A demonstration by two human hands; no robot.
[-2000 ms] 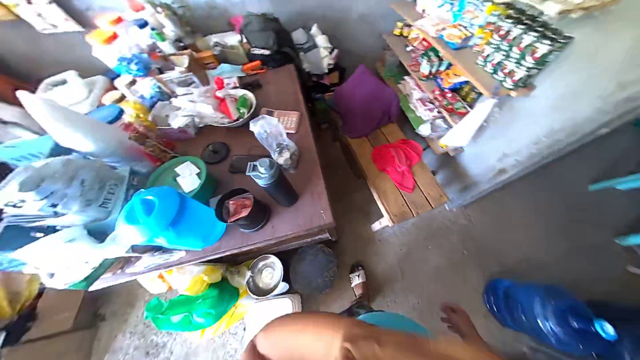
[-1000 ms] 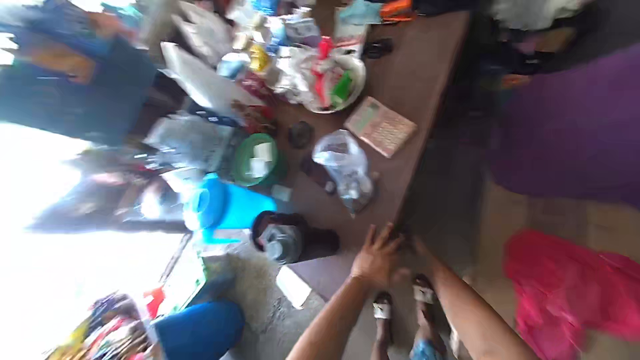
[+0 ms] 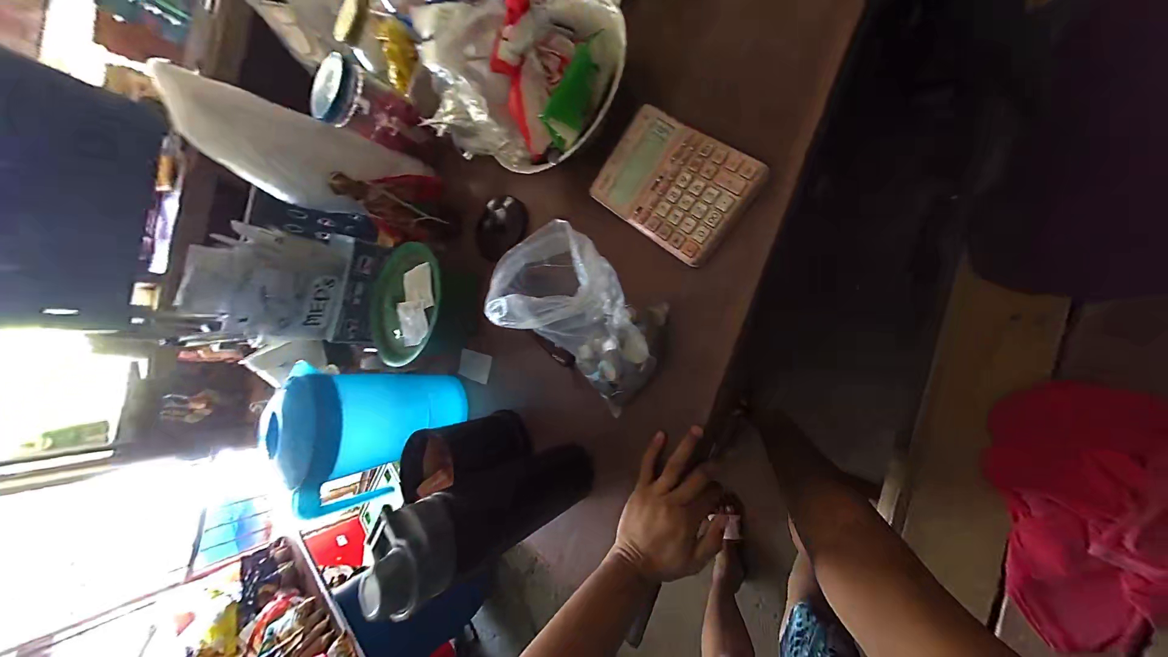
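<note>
My left hand (image 3: 671,511) rests with spread fingers at the front edge of the brown table (image 3: 721,319), holding nothing. My right hand (image 3: 741,411) is low beside the table's edge, in shadow, its fingers hard to make out. Beyond my left hand a clear plastic bag (image 3: 593,315) with small items inside lies on the table, and past it a pink calculator (image 3: 680,185). To the left of my left hand are a black tumbler (image 3: 484,520), a black cup (image 3: 461,452) and a blue plastic pitcher (image 3: 365,424).
A white bowl (image 3: 620,55) of plastic packets stands at the back, near a green container (image 3: 404,342) with paper pieces on top and a round black lid (image 3: 502,226). Right of the table, red cloth (image 3: 1077,493) lies on a wooden bench (image 3: 958,365). Another person's foot (image 3: 727,538) shows below.
The view has moved in over the table and tilted. My hands, not seen at the table two seconds ago, are by its edge; the right one has sunk into shadow beside it since one second ago.
</note>
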